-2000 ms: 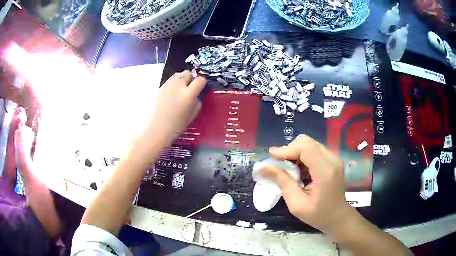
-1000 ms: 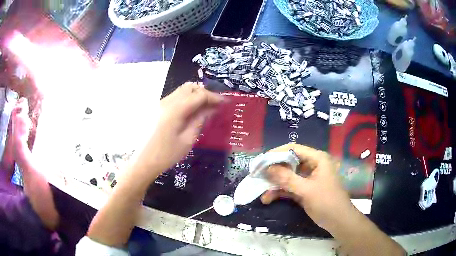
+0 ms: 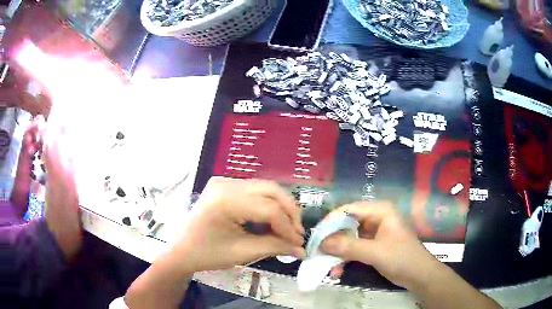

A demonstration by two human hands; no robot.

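My right hand (image 3: 378, 238) holds a white rounded plastic housing (image 3: 319, 274) near the front table edge. The housing is tilted, its lower end towards me. My left hand (image 3: 242, 223) is beside it on the left, thumb and fingertips pinched close together at the housing's upper left side. Whether a small piece is between them is hidden. A heap of small white and black pieces (image 3: 339, 90) lies at the top of the printed mat. A sliver of the white round pot (image 3: 287, 259) shows below my left fingers.
A white perforated basket (image 3: 209, 30), dark phone (image 3: 299, 24) and light blue bowl (image 3: 417, 42) stand behind the heap. Translucent bottles (image 3: 500, 65) are at upper right. A white unit (image 3: 531, 232) lies far right. A glaring lamp and another person's arm (image 3: 60, 181) are at left.
My left hand has come back from the heap towards me, to the housing. My right hand has turned the housing, and its free end now points more downwards. The view has shifted slightly.
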